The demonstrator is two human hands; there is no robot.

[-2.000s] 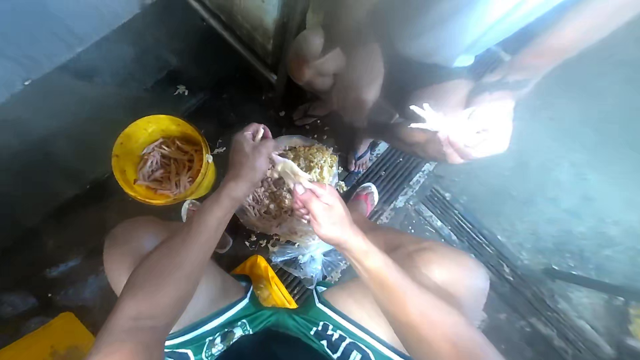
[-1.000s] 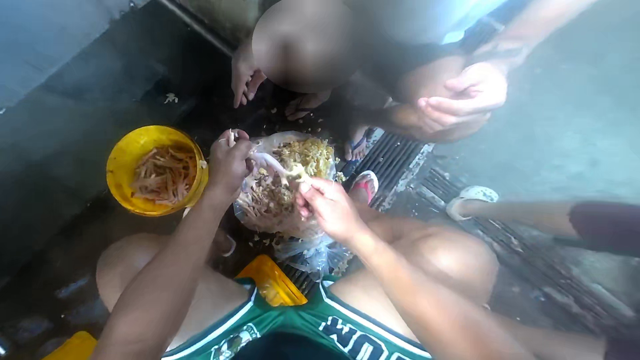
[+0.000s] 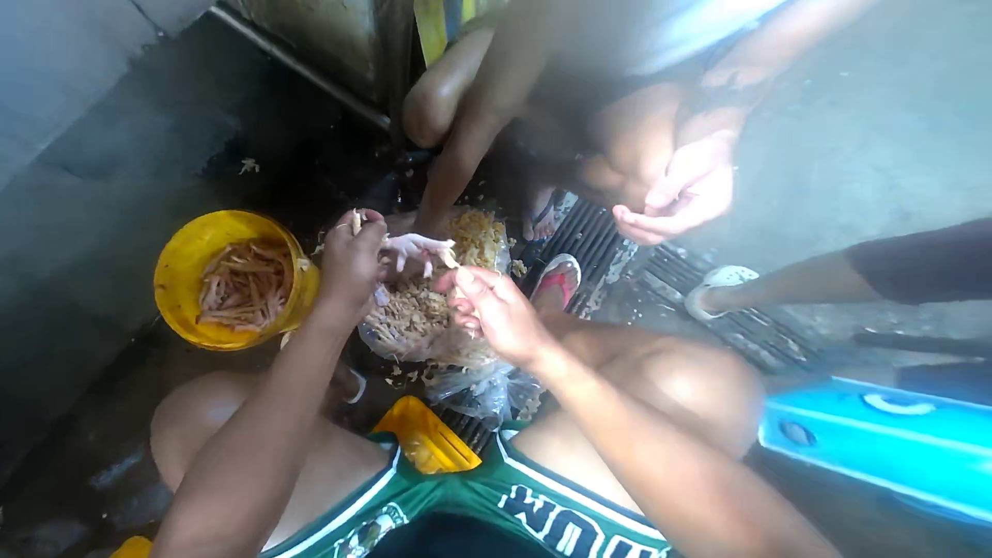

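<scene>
My left hand [image 3: 353, 256] is closed around a pale chicken foot [image 3: 415, 249], whose toes point right. My right hand [image 3: 492, 310] pinches a yellowish bit of skin at the toe tips. Below both hands lies a clear plastic bag [image 3: 484, 387], spread out and heaped with yellowish peelings [image 3: 415, 310]. To the left stands a yellow bucket [image 3: 298, 314] holding many pinkish chicken feet [image 3: 244, 287]. Across from me, a co-worker's one arm reaches down to the far side of the heap, its hand partly hidden; the other hand [image 3: 682, 194] is held out at the right.
A yellow plastic piece [image 3: 428, 438] sits between my legs. Metal floor grating [image 3: 589, 240] runs past my foot. Another person's leg and light shoe [image 3: 717, 291] are at the right, near a bright blue plastic object [image 3: 891, 442]. Scraps lie on the wet floor.
The co-worker's arm now reaches to the heap. A blue object has come into view at the lower right. My hands are still at the chicken foot, whose toes now show spread.
</scene>
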